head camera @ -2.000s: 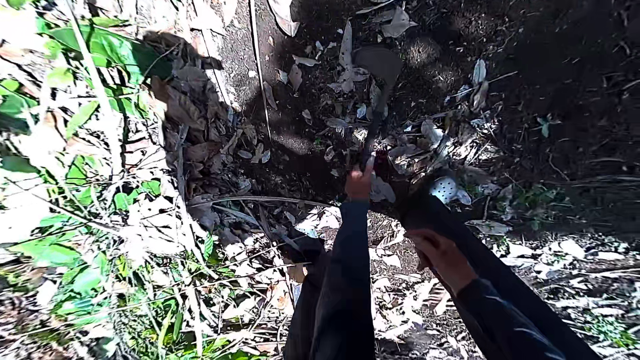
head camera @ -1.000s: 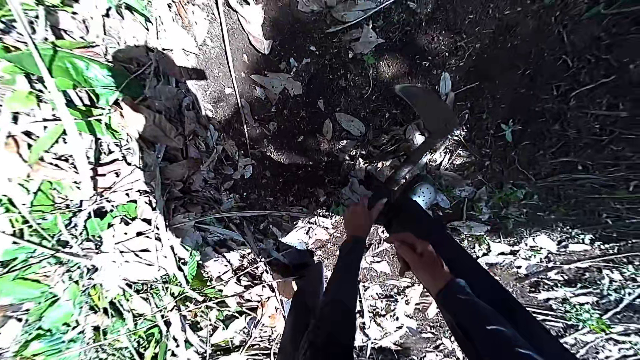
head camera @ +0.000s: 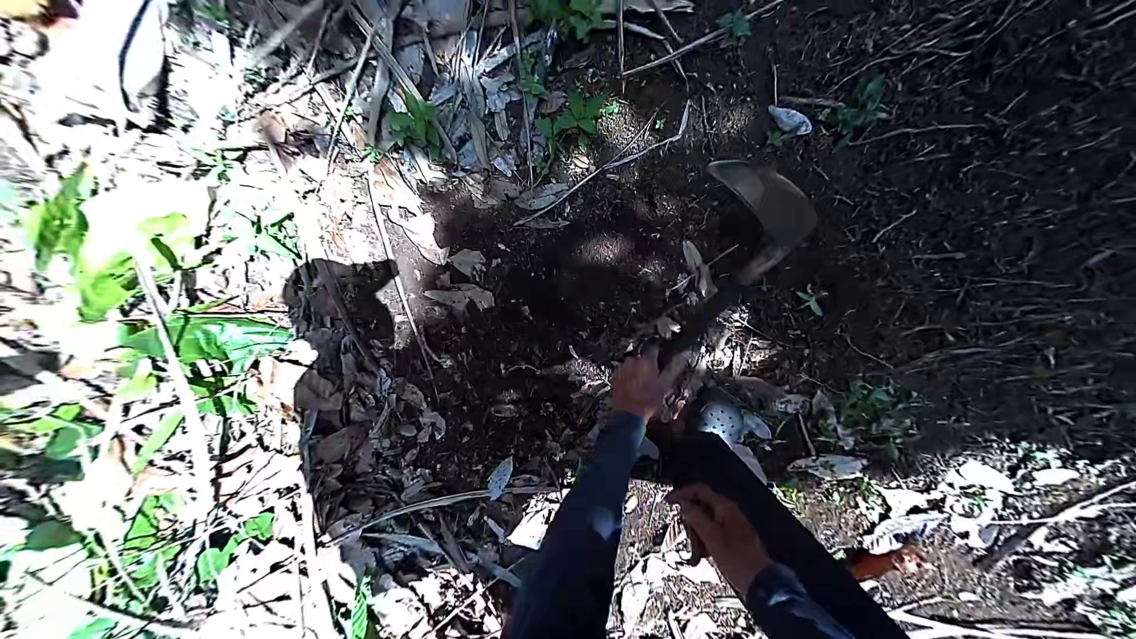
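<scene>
My left hand (head camera: 641,383) is closed around the dark handle of a curved-bladed hand tool (head camera: 774,202), which looks like a sickle or billhook. The tool points up and to the right, its hooked blade over dark bare soil. Lower and to the right, my right hand (head camera: 717,525) rests near my dark trouser leg (head camera: 763,515), its fingers curled; whether it holds a small thing cannot be seen. Between the handle and the leg shows a perforated shoe top (head camera: 721,421), pale and round-holed.
Dry leaves and stalks cover the ground around my feet. Sunlit green plants (head camera: 213,346) stand at the left, small green seedlings (head camera: 572,120) at the top. Thin roots (head camera: 958,257) run over the shaded soil at the right.
The tool's blade has swung from above my hands to the upper right. My left hand has stayed on the handle. The view has shifted to take in more ground ahead.
</scene>
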